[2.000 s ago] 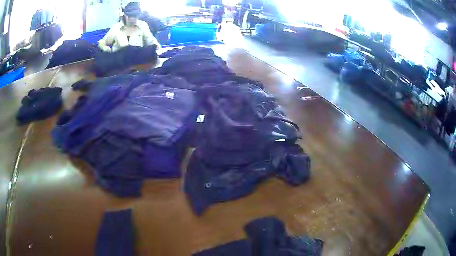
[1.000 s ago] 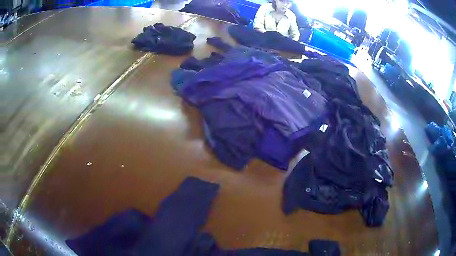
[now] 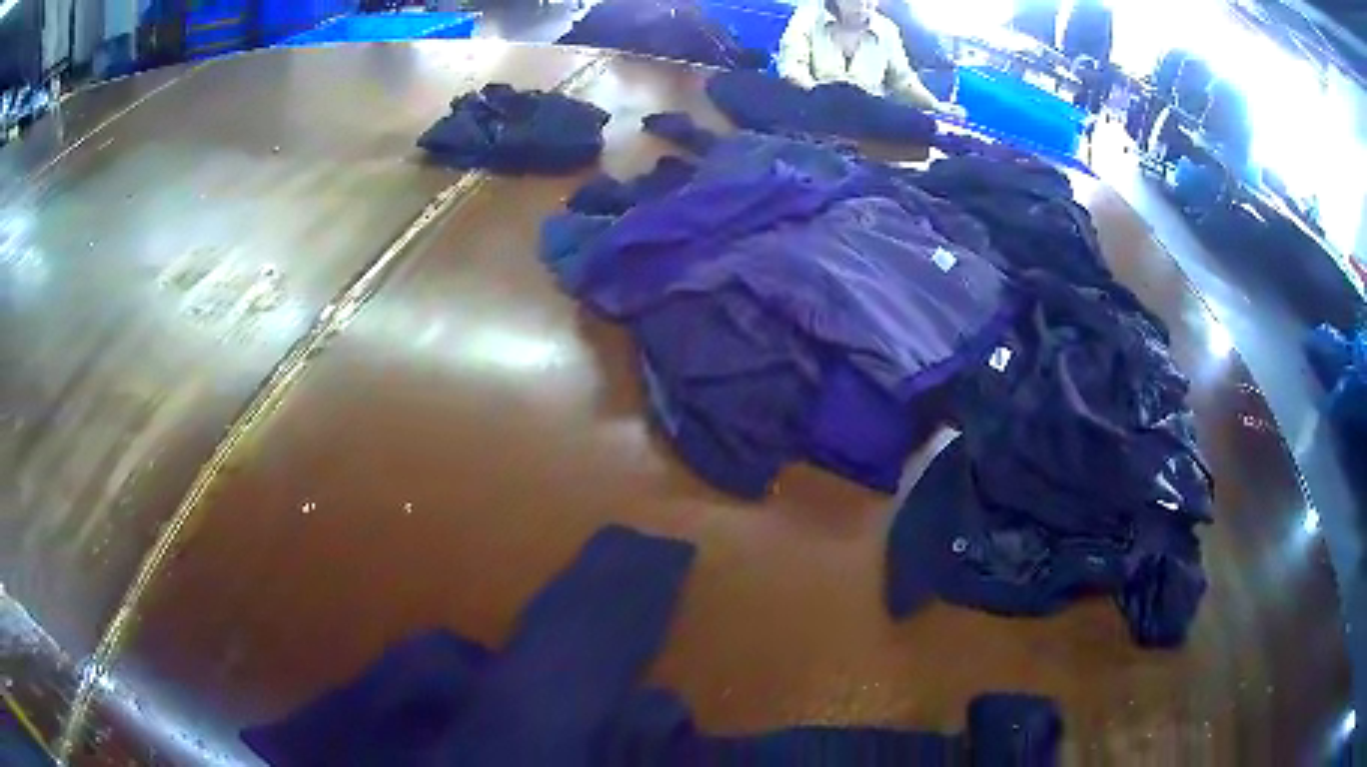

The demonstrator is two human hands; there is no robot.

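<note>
A dark navy garment (image 3: pixel 555 674) lies at the bottom edge of the picture, nearest me, partly cut off. One sleeve-like piece (image 3: pixel 622 592) points up and away from me, and a banded dark end (image 3: pixel 1014 730) shows at the lower right. Neither of my hands shows; whether they touch the garment below the picture's edge cannot be seen.
A heap of dark garments (image 3: pixel 1072 435) with a violet-blue piece (image 3: pixel 885 285) on top lies farther up the brown table (image 3: pixel 390 599). A dark folded bundle (image 3: pixel 517 129) lies left of it by the yellowish joint. A person (image 3: pixel 849 53) is at the far edge, near blue bins (image 3: pixel 1020 113).
The view has swung left, so the heap stands farther right in the picture. More of the near garment shows than two seconds ago, with its sleeve-like piece now slanting to the right.
</note>
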